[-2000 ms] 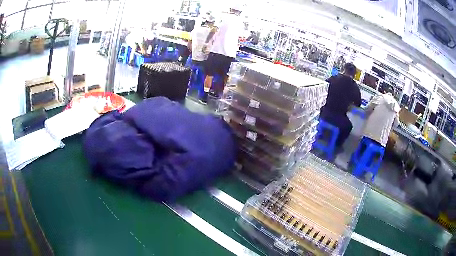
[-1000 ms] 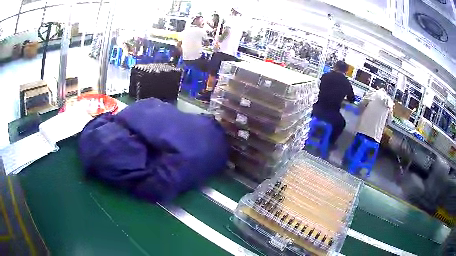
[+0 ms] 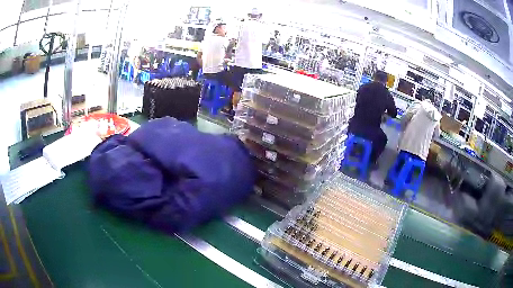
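Observation:
Neither of my hands is in view. A clear plastic tray (image 3: 351,225) lies on the green bench in front of me, tan inside, with rows of small dark pieces along its near and left sides. A tall stack of clear trays (image 3: 292,135) stands behind it, brown through the sides, with small white labels and a pale sheet on top. A crumpled dark blue cloth bundle (image 3: 174,169) lies left of the stack.
White sheets (image 3: 31,177) and a red round item (image 3: 101,125) lie at the bench's left. A black ribbed box (image 3: 171,100) stands behind the bundle. Two people sit on blue stools (image 3: 408,171) at right; two more stand behind. Cartons (image 3: 39,117) are on the floor.
The camera view has shifted slightly, so the bench things sit a little further left. The two people at the back have changed posture. The trays and bundle keep their places on the bench.

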